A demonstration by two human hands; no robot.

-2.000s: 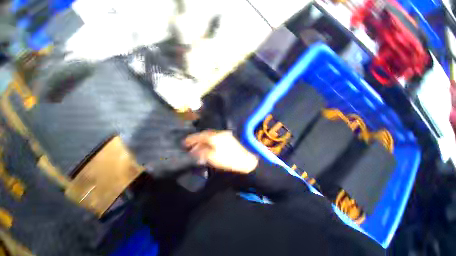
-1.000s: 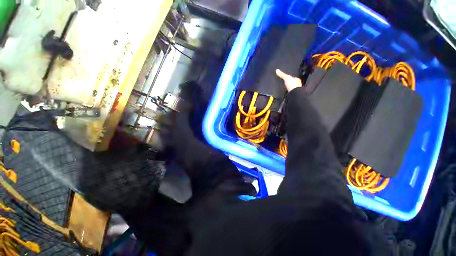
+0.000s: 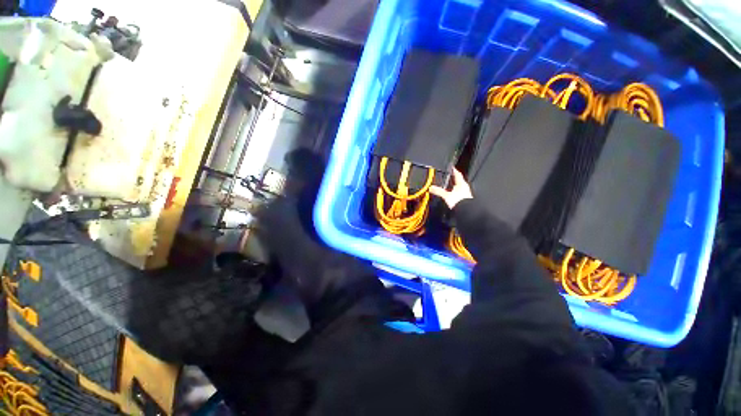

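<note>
My right hand [image 3: 453, 192] reaches into a blue crate [image 3: 329, 199], small in view, thumb and a finger apart at the lower right corner of the left stack of black panels [image 3: 429, 110]. It touches or nearly touches that corner; no held thing shows. Yellow-orange handles [image 3: 402, 207] hang from this stack's lower end. Two more black stacks, a middle one [image 3: 524, 154] and a right one [image 3: 624, 191], lie beside it with orange handle loops at their ends. My left hand is not visible; dark sleeves and cloth fill the lower middle.
A pale sewing machine table [image 3: 179, 89] stands at upper left, with metal rods beneath its edge. Dark checked panels [image 3: 89, 301] with orange handles lie at lower left, beside brown cardboard [image 3: 150, 370]. Dark piles lie beyond the crate at right.
My right hand has moved from the left stack's right side down to its lower corner. The stack's top now lies straighter and further left. The view has shifted slightly.
</note>
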